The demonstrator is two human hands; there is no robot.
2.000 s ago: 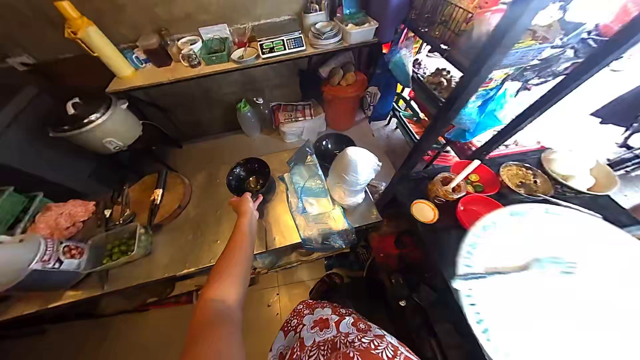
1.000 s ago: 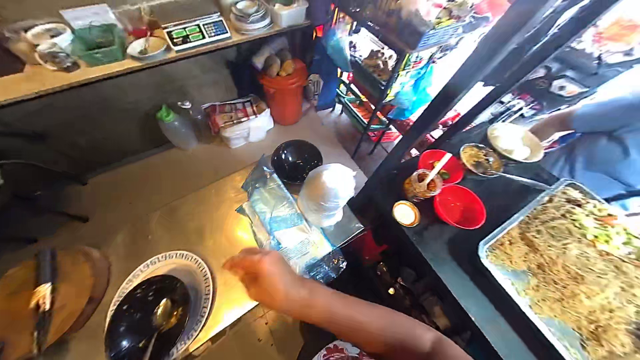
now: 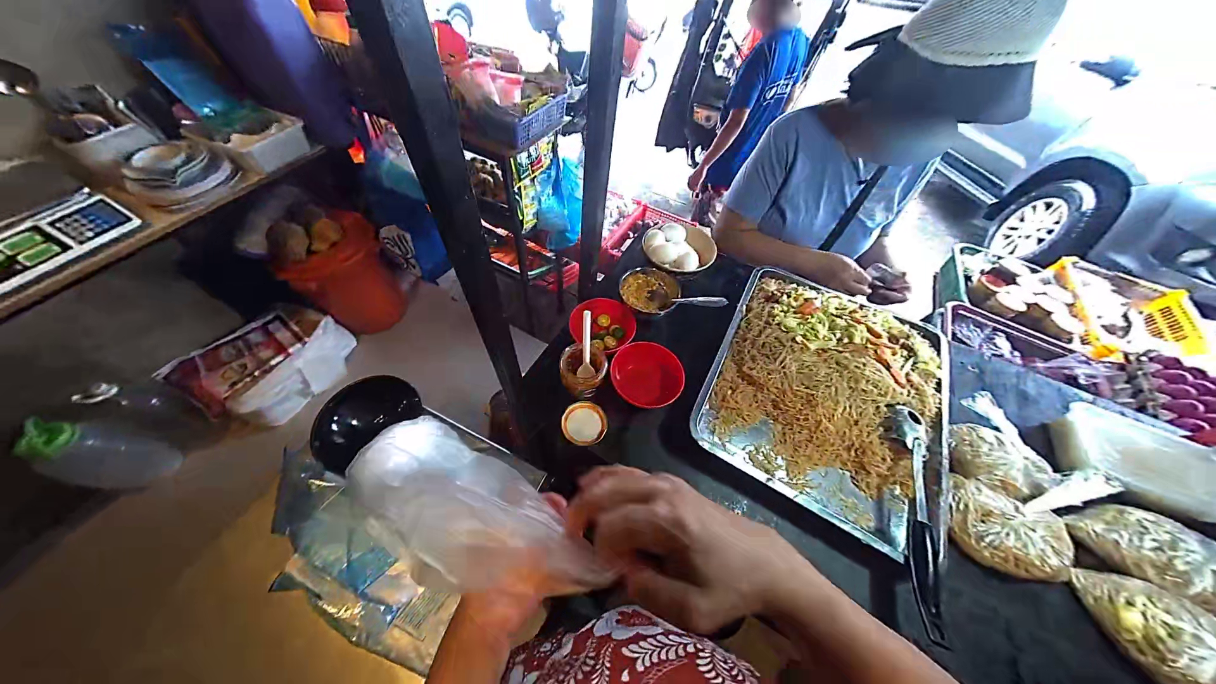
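Both hands are at a thin clear plastic bag [image 3: 475, 513] in the lower middle of the head view. My left hand [image 3: 518, 579] is seen partly through the film and grips the bag. Beside it, the blurred fingers of my right hand [image 3: 665, 541] are bent at the bag's right end; whether they pinch the film I cannot tell. Behind the bag stands a wrapped white stack [image 3: 404, 451], next to a black bowl [image 3: 366, 418]. Flat plastic packs [image 3: 356, 579] lie under and left of the bag.
A metal tray of noodles and vegetables [image 3: 817, 380], with a black-handled ladle [image 3: 917, 522], lies on the dark table. Near it are red bowls [image 3: 648, 374], a jar with a spoon [image 3: 582, 369], a bowl of eggs [image 3: 679, 249] and bagged noodles [image 3: 1012, 527]. Across stands a person [image 3: 817, 180].
The view has swung far to the right. My left hand has come into view, and a clear plastic bag is now at my hands. The person across the table is now largely visible.
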